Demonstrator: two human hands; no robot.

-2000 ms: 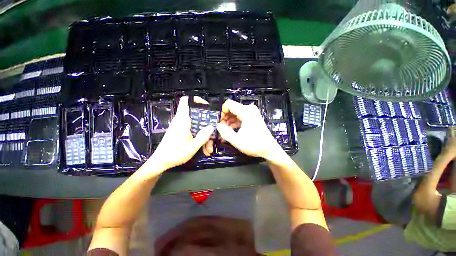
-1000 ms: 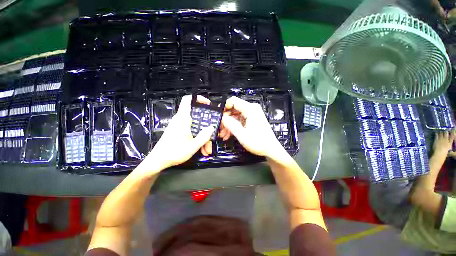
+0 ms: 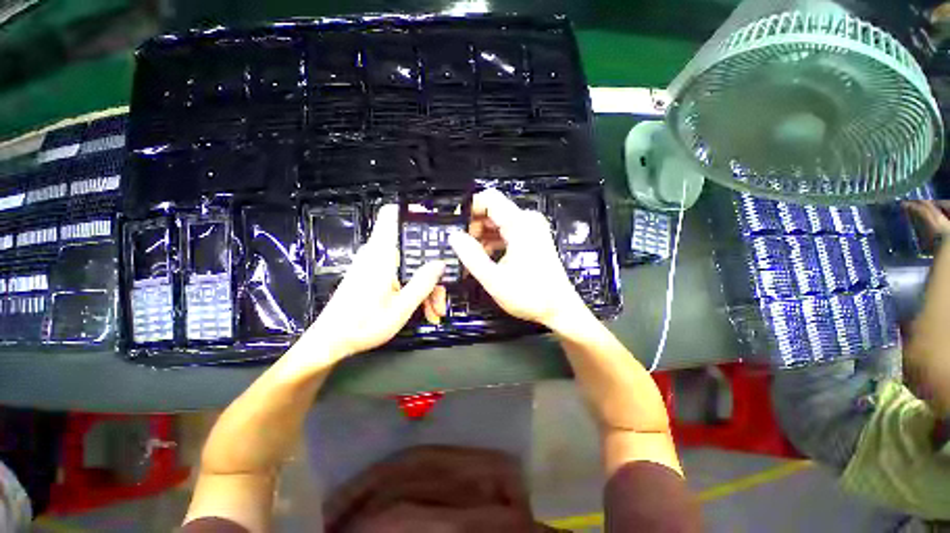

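A dark front housing with a pale keypad (image 3: 431,242) is held upright between my two hands, over the front row of the black blister tray (image 3: 229,172). My left hand (image 3: 375,286) grips its left side, thumb on the lower keys. My right hand (image 3: 513,260) is at its right side, thumb tip on the right edge of the keys. Two housings with keypads fitted (image 3: 153,310) lie in the tray's front left pockets. Other housings lie in front pockets, partly hidden by my hands. The housing's lower end is hidden by my fingers.
A green desk fan (image 3: 807,115) stands at right, its white cord hanging down. A small keypad stack (image 3: 650,235) lies beside its base. A clear tray of keypads (image 3: 823,297) is at right, near another person's arm (image 3: 929,333). A clear tray (image 3: 81,312) is at far left.
The housing has turned from slightly tilted to nearly straight. My right thumb has moved left onto the edge of the keys. The other person's arm at right has shifted.
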